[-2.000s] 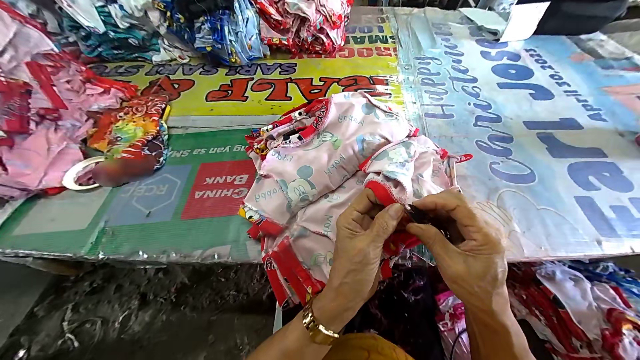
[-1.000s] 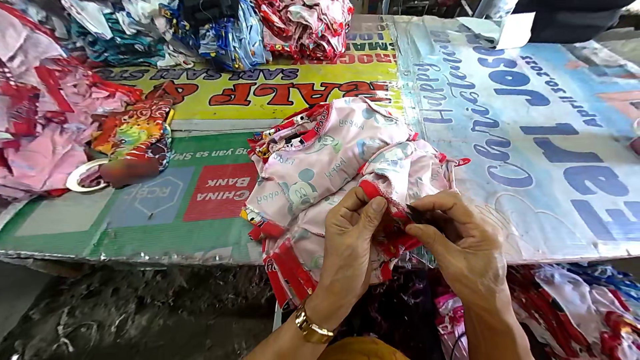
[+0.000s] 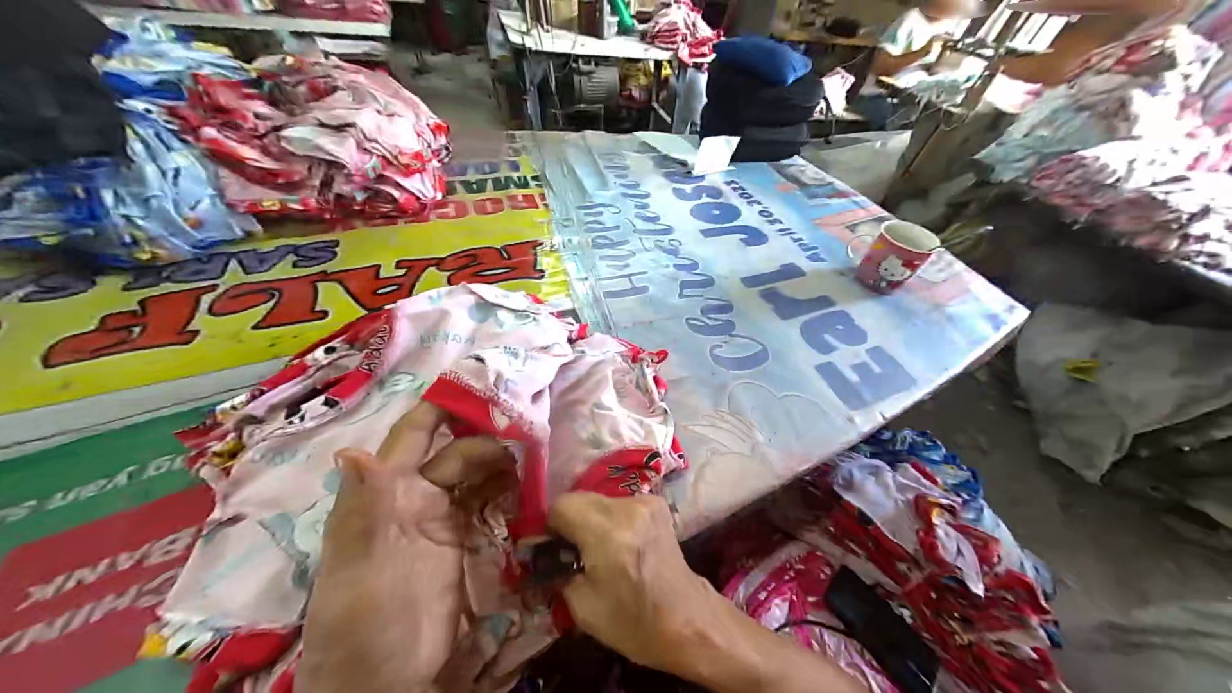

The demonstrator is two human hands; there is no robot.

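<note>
A pink printed garment with red trim (image 3: pixel 385 433) lies in a heap at the near edge of the table. My left hand (image 3: pixel 395 539) is at its red-trimmed opening, thumb and fingers apart around a fold; whether it grips the cloth is hard to tell. To its right, my right hand (image 3: pixel 616 568) is closed on the garment's red band. A small dark object (image 3: pixel 551 558), blurred, shows at the fingers of that hand; I cannot tell what it is.
Printed tarpaulins (image 3: pixel 674 414) cover the table. Garment piles (image 3: pixel 318 135) stand at the back left. A red mug (image 3: pixel 895 256) is near the right edge. Below the table lie more garments (image 3: pixel 924 539) and a black object (image 3: pixel 881 626). Stacked dark cushions (image 3: pixel 760 96) are beyond.
The view has swung right and up, bringing in the mug and the room behind. My left hand has opened out from its pinch at the red trim.
</note>
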